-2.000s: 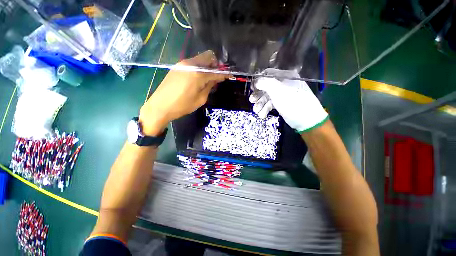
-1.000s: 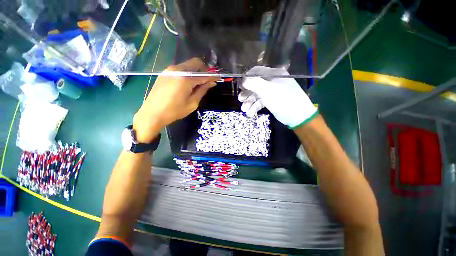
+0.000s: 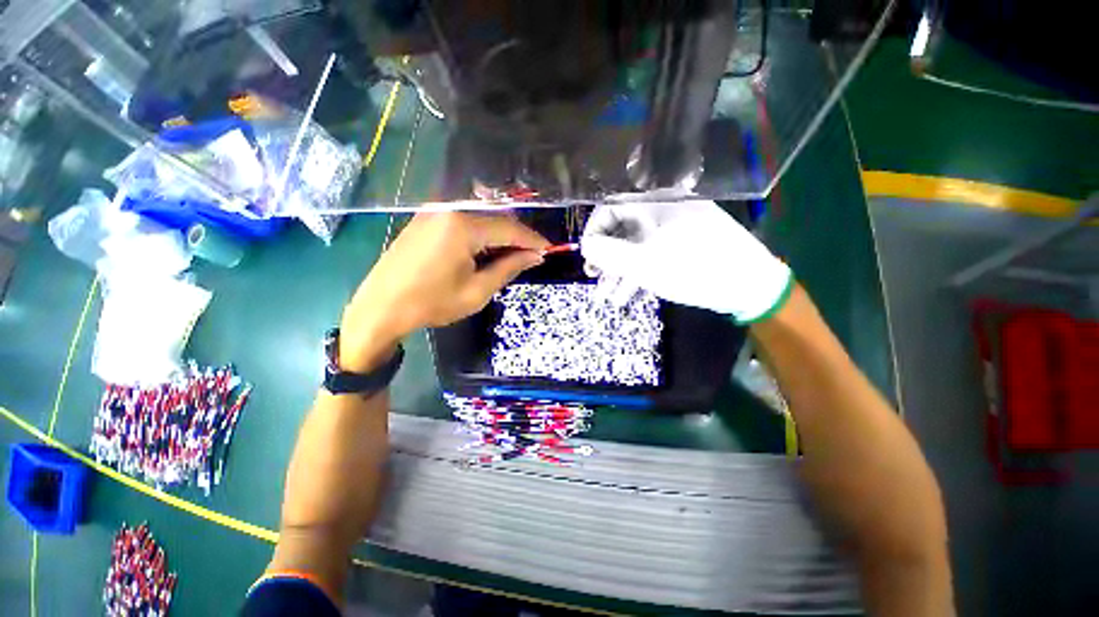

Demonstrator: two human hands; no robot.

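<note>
My left hand (image 3: 452,268), bare with a dark wristwatch, pinches a thin red wire lead (image 3: 559,248) just behind the black tray's white heap. My right hand (image 3: 681,251), in a white glove with a green cuff, has its fingertips at the lead's white right end. The small white pieces (image 3: 576,335) lie heaped in the black tray (image 3: 705,362), partly under my gloved fingers. The dark machine (image 3: 566,97) stands beyond my hands, behind the clear guard.
A lead pile (image 3: 521,428) lies at the tray's near edge, by a grey ribbed panel (image 3: 603,518). Further leads (image 3: 171,422) lie at left, with plastic bags (image 3: 147,319) and a blue bin (image 3: 46,488). The clear guard's edge crosses above my hands. A red bin (image 3: 1046,380) is at right.
Both hands have come nearer the tray and out from under the guard edge, with the red lead between them. The camera view has shifted, showing more at left.
</note>
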